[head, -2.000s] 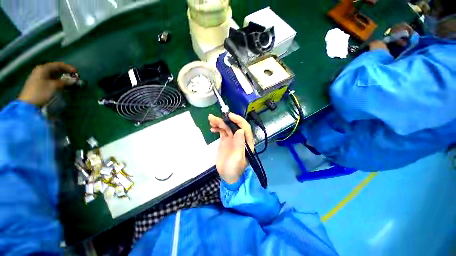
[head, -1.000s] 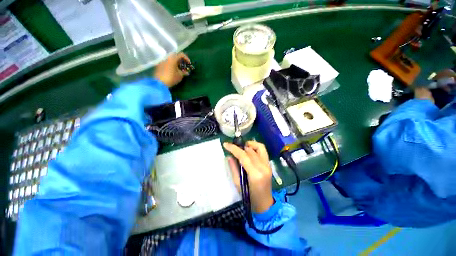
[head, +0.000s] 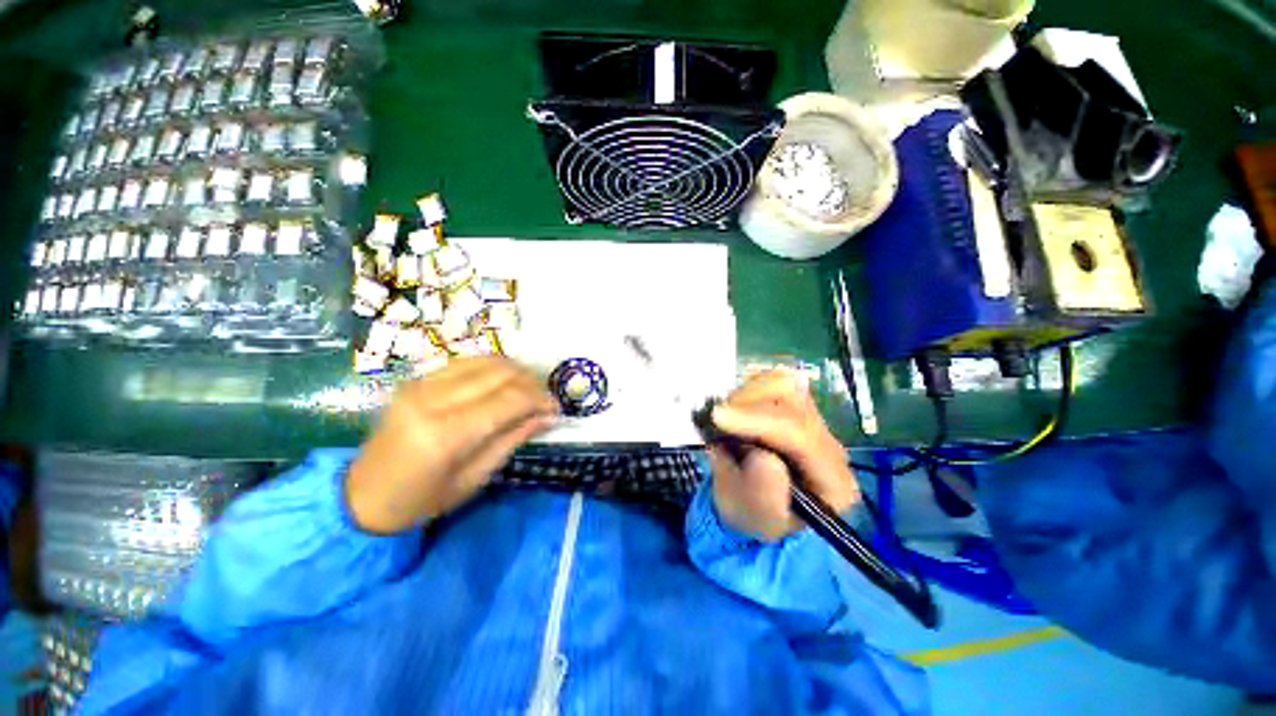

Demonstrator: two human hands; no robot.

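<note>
A small round dark purple circuit board (head: 578,388) with a pale centre lies on the white work sheet (head: 686,301). My left hand (head: 455,427) is beside it, fingertips at its left edge; whether they grip it I cannot tell. My right hand (head: 774,448) holds the black soldering iron (head: 854,543), its handle pointing down to the right; its metal tip is hard to see. A loose pile of silver-white battery cells (head: 427,301) lies on the sheet's left part. A small thin grey thing (head: 638,347) lies on the sheet, blurred.
A blister tray of cells (head: 196,182) is at the left, another tray (head: 133,525) below. The fume fan (head: 655,168), tip-cleaning pot (head: 856,179) and blue soldering station (head: 926,238) stand behind. Tweezers (head: 852,350) lie right of the sheet. A person's blue sleeve (head: 1133,490) is at right.
The view has swung left and down. My left hand has come back from the rear of the bench to the circuit board. My right hand has moved the iron from the pot to the sheet.
</note>
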